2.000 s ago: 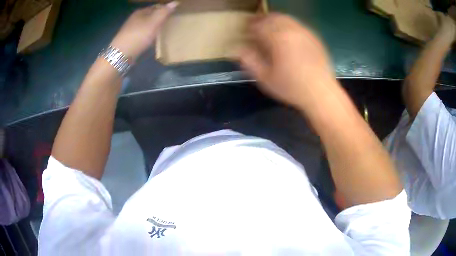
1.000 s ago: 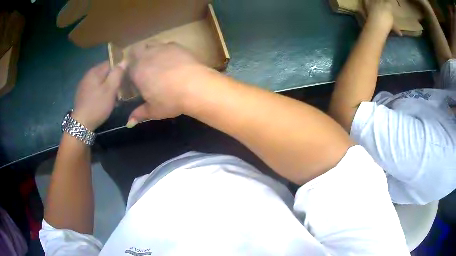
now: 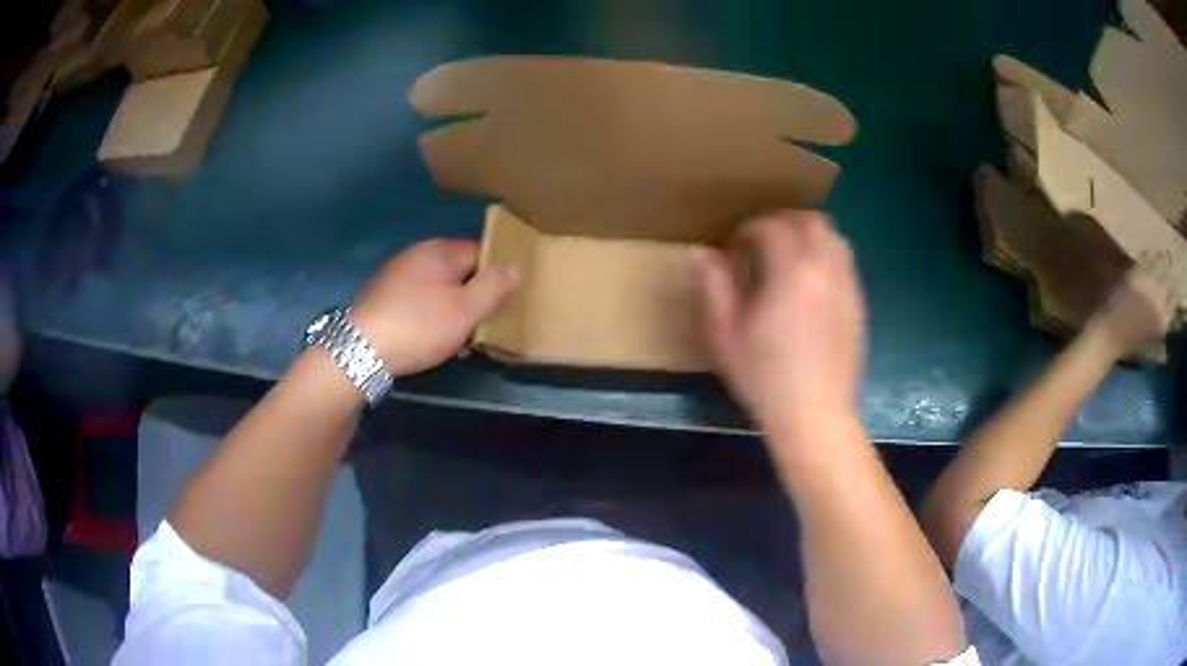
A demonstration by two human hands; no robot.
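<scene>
A brown cardboard box tray (image 3: pixel 605 299) lies on the table in front of me with its walls raised. Its lid panel (image 3: pixel 625 137) is attached along the far edge and spreads away from me, with rounded lid ears (image 3: pixel 820 120) at its ends. My left hand (image 3: pixel 436 302) grips the tray's left end wall (image 3: pixel 501 276), thumb inside and fingers outside. My right hand (image 3: pixel 788 306) is at the tray's right end and covers it. It is slightly blurred, and its fingertips and their hold cannot be made out.
The green table (image 3: pixel 326 169) has a curved pale front edge. Folded cardboard boxes (image 3: pixel 163 115) stand at the far left. At the right, a neighbouring person's hand (image 3: pixel 1139 310) rests on a stack of box blanks (image 3: pixel 1041 260).
The box now lies nearly square before me instead of tilted at the left. My right hand has moved from its left end to its right end. My left hand stays at the left end.
</scene>
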